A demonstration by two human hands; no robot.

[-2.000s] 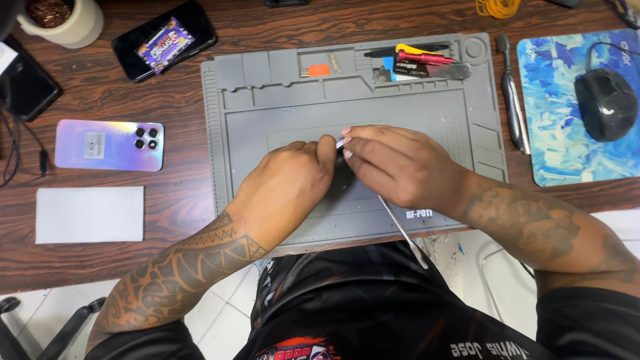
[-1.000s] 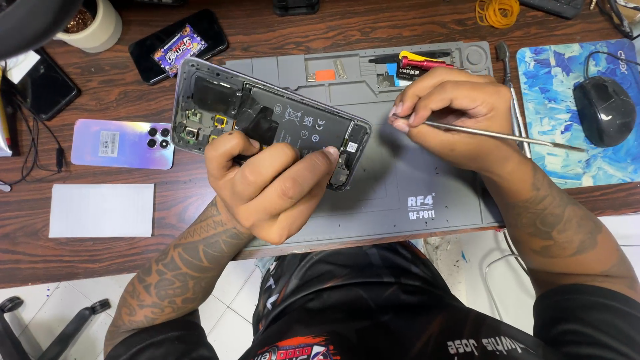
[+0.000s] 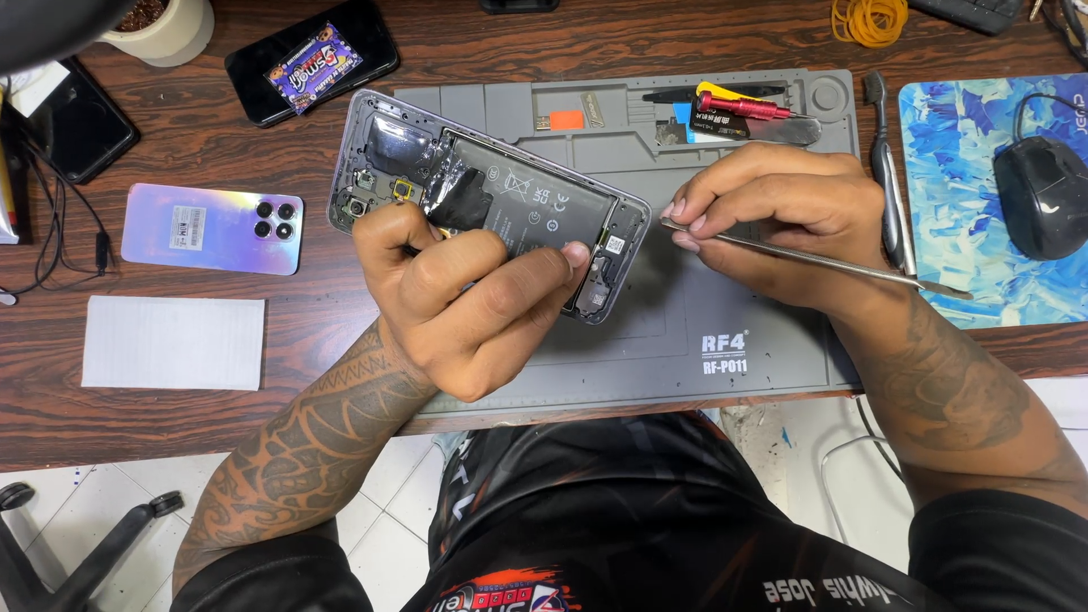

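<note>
My left hand (image 3: 476, 297) grips an opened smartphone (image 3: 586, 217) with its battery and inner parts exposed, tilted above the grey repair mat (image 3: 629, 357). Fingers cover part of its lower edge. Just right of the phone, my right hand (image 3: 773, 221) pinches a thin metal spudger (image 3: 816, 265) near one end; its flat far end points right, over the mouse pad. Beyond the hands, the mat's tray holds a red screwdriver (image 3: 744, 106) and other small tools.
At left lie a purple phone back cover (image 3: 212, 229) and a white box or pad (image 3: 174, 342). A black phone (image 3: 365, 51) with a card is behind. A toothbrush (image 3: 888, 178), blue mouse pad (image 3: 935, 153) and black mouse (image 3: 1045, 191) are at right. A plant pot (image 3: 183, 34) stands at back left.
Two seconds ago both hands were together over the mat, around a small thing. Since then they have parted, and the opened phone has come into view in my left hand, the spudger in my right.
</note>
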